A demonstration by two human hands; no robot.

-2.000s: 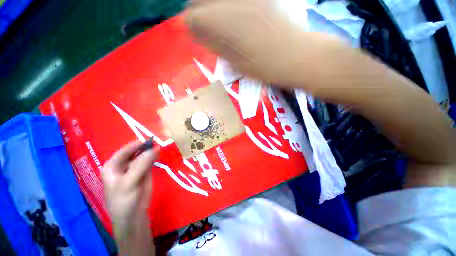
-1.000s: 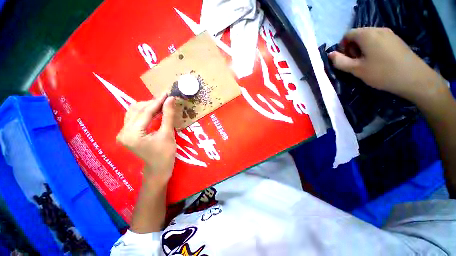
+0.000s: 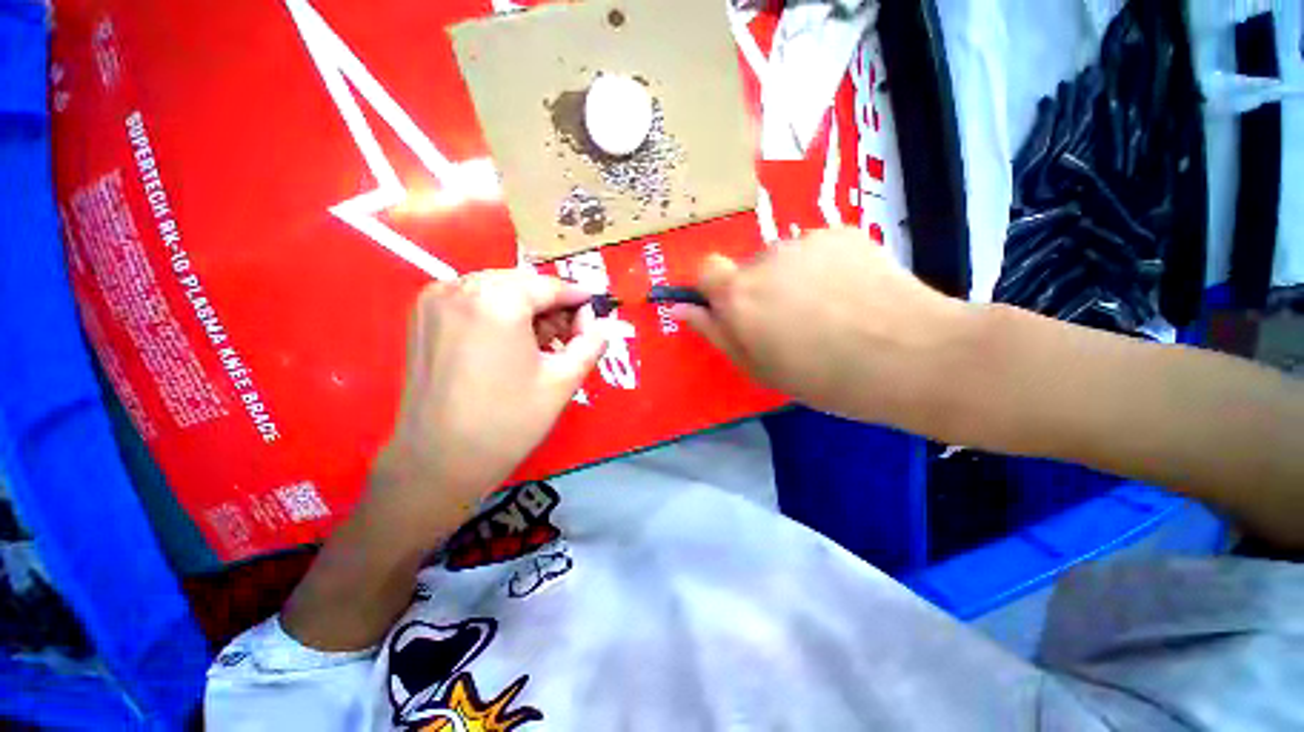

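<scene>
My left hand (image 3: pixel 494 358) pinches a short black piece (image 3: pixel 604 305) between thumb and fingertips, over the red carton (image 3: pixel 286 343). My right hand (image 3: pixel 815 315) grips a long black part (image 3: pixel 678 296), whose end sticks out to the left. The two ends face each other with a small gap between them. Most of the long part is hidden in my right hand. The round white pot (image 3: pixel 619 116) sits on the cardboard pad (image 3: pixel 494 86) above my hands, with dark spots around it.
The black tray (image 3: pixel 927 129) on the right holds a pile of long black parts (image 3: pixel 1094 200) and a white liner. A crumpled white cloth (image 3: pixel 811 72) lies between pad and tray. A blue tray (image 3: pixel 86 472) is at the left edge. Another blue bin (image 3: pixel 1065 551) is below right.
My right hand has come from the black tray to the carton with a long black part. My left hand has moved away from the white pot with the short piece. The view has shifted closer.
</scene>
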